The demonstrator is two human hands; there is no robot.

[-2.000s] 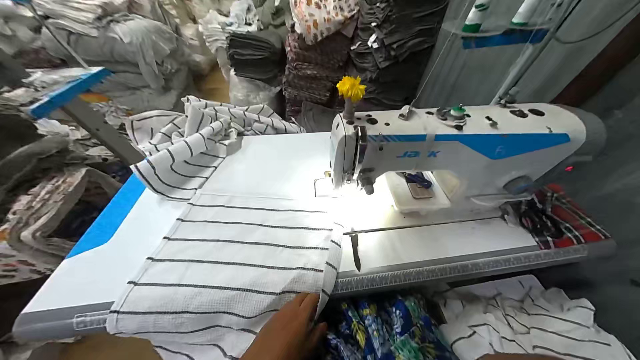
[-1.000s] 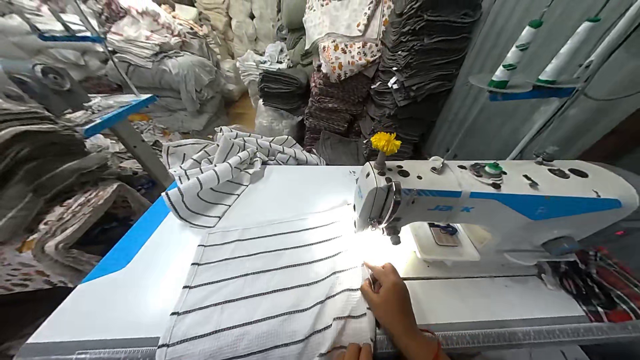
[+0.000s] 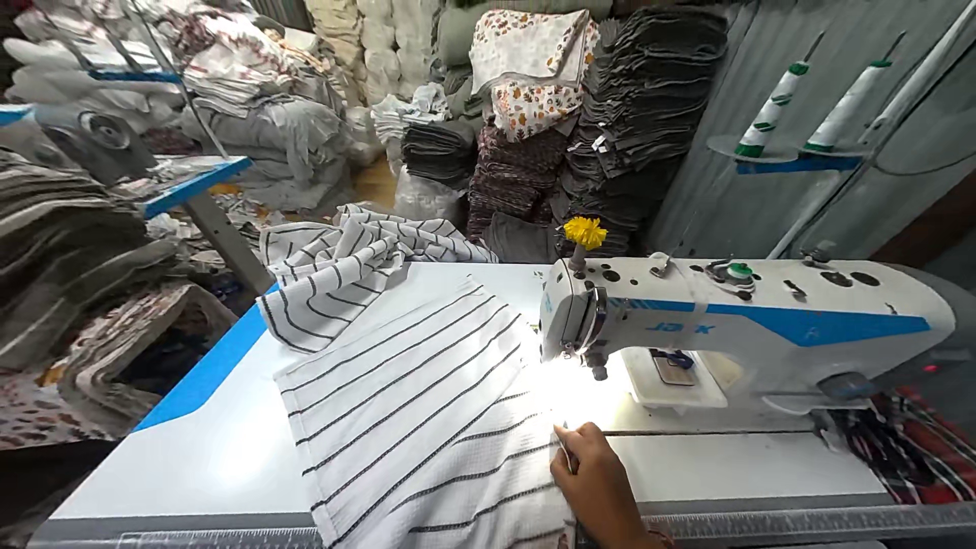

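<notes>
White fabric with black stripes (image 3: pixel 412 396) lies across the white sewing table (image 3: pixel 191 473), its right edge by the needle area of a Jack sewing machine (image 3: pixel 732 313). My right hand (image 3: pixel 598 480) pinches that edge just in front of the lit needle area, with a small thin dark item, not clear, between thumb and fingers. Of my left hand, at most a sliver shows at the bottom edge, near the lower end of the cloth; its grip cannot be seen. A second bunched piece of striped fabric (image 3: pixel 328 282) lies at the table's back left.
A ruler strip (image 3: pixel 762 524) runs along the table's front edge. Thread cones (image 3: pixel 770 114) stand on a holder at the right. Stacks of dark folded cloth (image 3: pixel 648 99) rise behind the table, and cloth piles (image 3: pixel 61 252) sit at the left. Plaid fabric (image 3: pixel 930 442) lies at the far right.
My right hand has come to the fabric's right edge near the needle area. The striped cloth has turned, its stripes now slanting. The view has shifted.
</notes>
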